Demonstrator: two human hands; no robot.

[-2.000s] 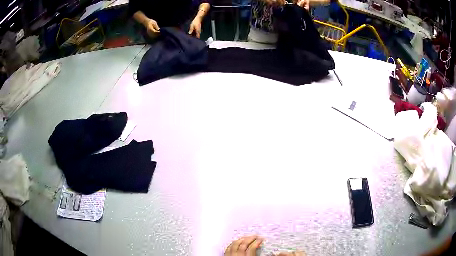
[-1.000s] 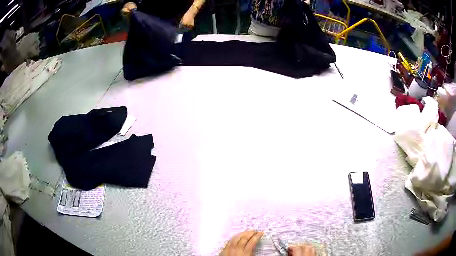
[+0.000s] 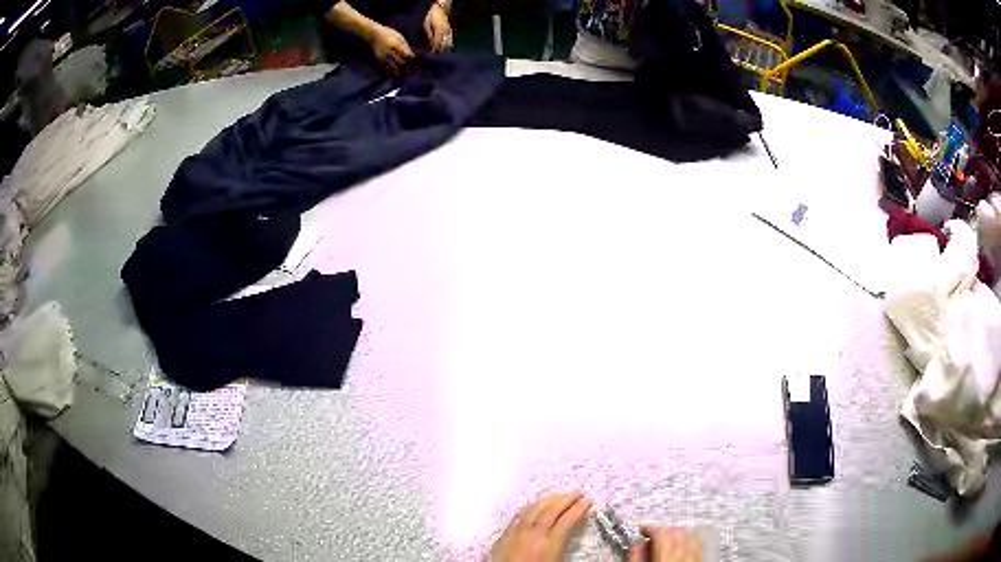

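Observation:
My left hand [image 3: 541, 530] rests at the bottom middle, cut off by the frame's edge, fingers together and bent on the table. No thing shows in it, though its underside is hidden. My right hand [image 3: 670, 544] is just right of it, also cut off by the edge. It holds small silver thread snips [image 3: 615, 530], whose blades point up and left toward the left hand's fingertips. The two hands are apart.
A folded dark garment [image 3: 263, 335] lies left on a printed sheet [image 3: 189, 417]. Dark trousers [image 3: 329, 137] stretch along the far edge, handled by a person opposite. A smartphone [image 3: 809, 430] lies right, near white cloth [image 3: 949, 351] and a small dark tool [image 3: 929, 481].
The snips and right hand have come further into view. The far dark trousers have been spread leftward, reaching the folded garment. The other person's hands moved right since one second ago.

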